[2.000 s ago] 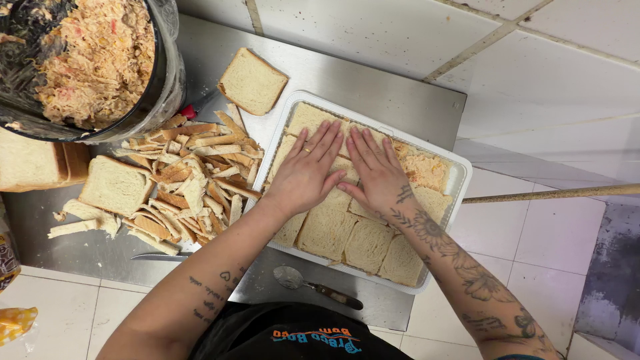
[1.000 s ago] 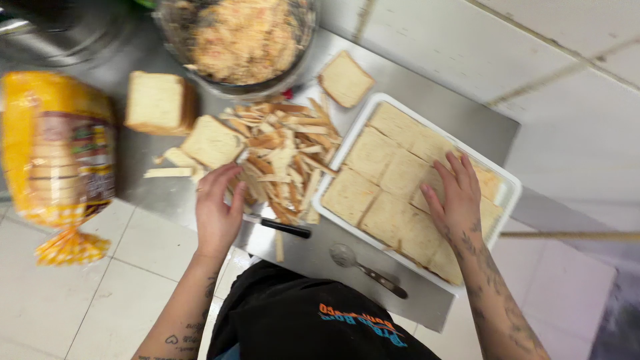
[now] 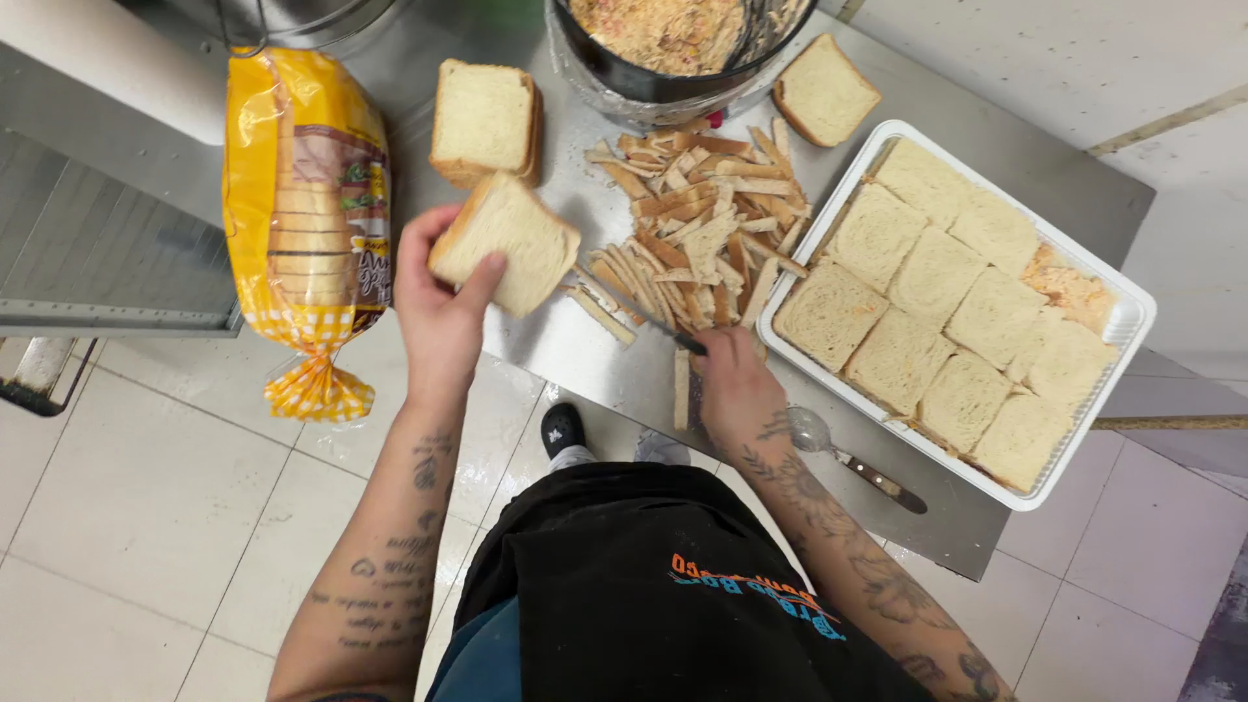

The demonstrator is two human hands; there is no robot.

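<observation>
Between its thumb and fingers, my left hand (image 3: 444, 302) holds bread (image 3: 512, 244), at least one slice with crust along an edge. My right hand (image 3: 736, 385) grips the black handle of a knife (image 3: 634, 310); its blade points up and left beside the pile of cut crusts (image 3: 707, 214). A stack of sliced bread (image 3: 485, 119) stands just above the held bread. To the right, a white plastic tray (image 3: 1139, 310) bears rows of crustless slices (image 3: 938, 278), with orange-flecked filling (image 3: 1071, 286) bare at its upper right.
A filling-loaded bowl (image 3: 673, 93) stands at the table's back, with a single bread slice (image 3: 827, 90) to its right. A spoon with a riveted handle (image 3: 877, 483) lies below the tray's left side. A yellow bag of sliced bread (image 3: 307, 195) is at the left; the steel table's front edge (image 3: 585, 395) runs diagonally.
Both hands were pressing on the bread in the tray; they have moved left. My left hand has taken hold of bread, and my right hand has gone from the tray to the knife. The view has shifted left.
</observation>
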